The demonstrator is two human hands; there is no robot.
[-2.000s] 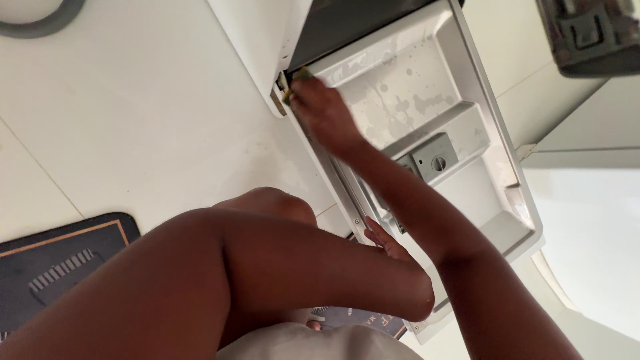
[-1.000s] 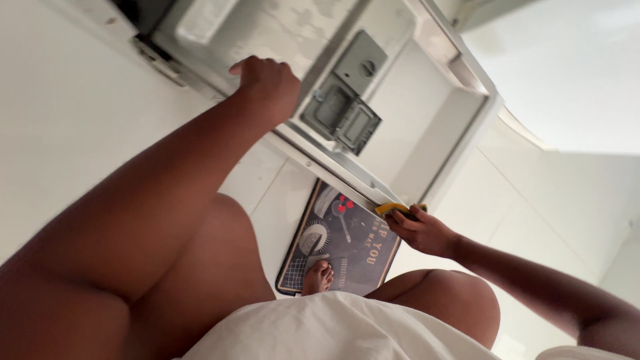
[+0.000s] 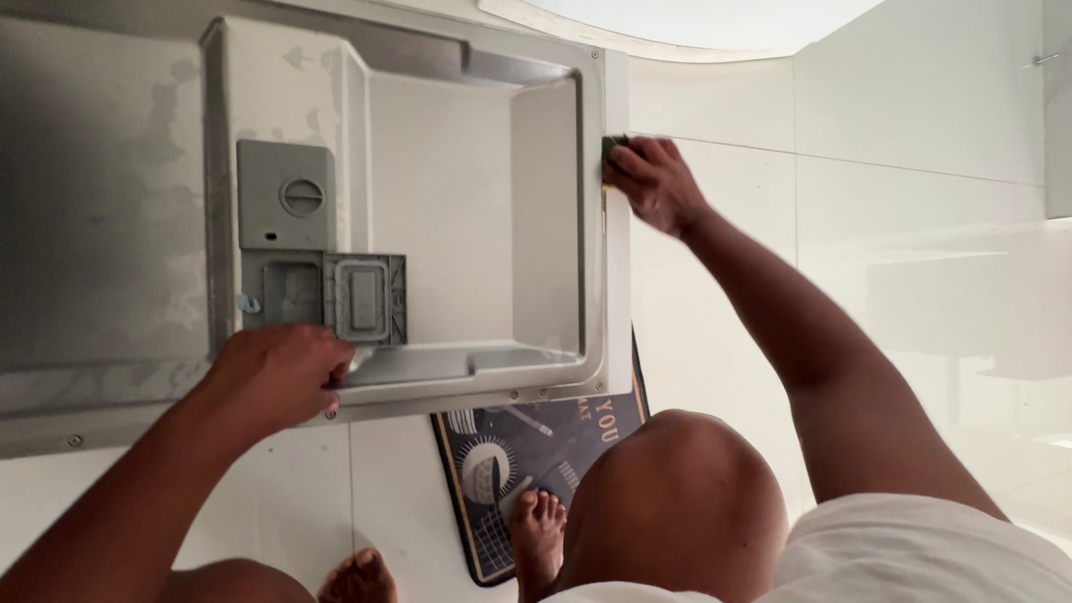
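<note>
The open dishwasher door (image 3: 452, 209) lies flat with its metal inner side up, and water marks show on its left part. My left hand (image 3: 280, 373) rests on the door's near rim, fingers curled over the edge, beside the grey detergent dispenser (image 3: 285, 197) with its flap (image 3: 364, 297) open. No object shows in that hand. At the door's outer right edge, my right hand (image 3: 657, 180) grips a green and yellow sponge (image 3: 614, 155) and presses it to the rim.
A dark printed kitchen mat (image 3: 536, 444) lies on the pale tiled floor (image 3: 720, 352) under the door's corner. My bare feet (image 3: 538, 532) and knees are close to the near edge. Pale glossy cabinet fronts (image 3: 946, 276) stand at the right.
My right hand has moved with the sponge from the near side of the door to its outer end edge. My left hand stays at the near rim. The view has turned.
</note>
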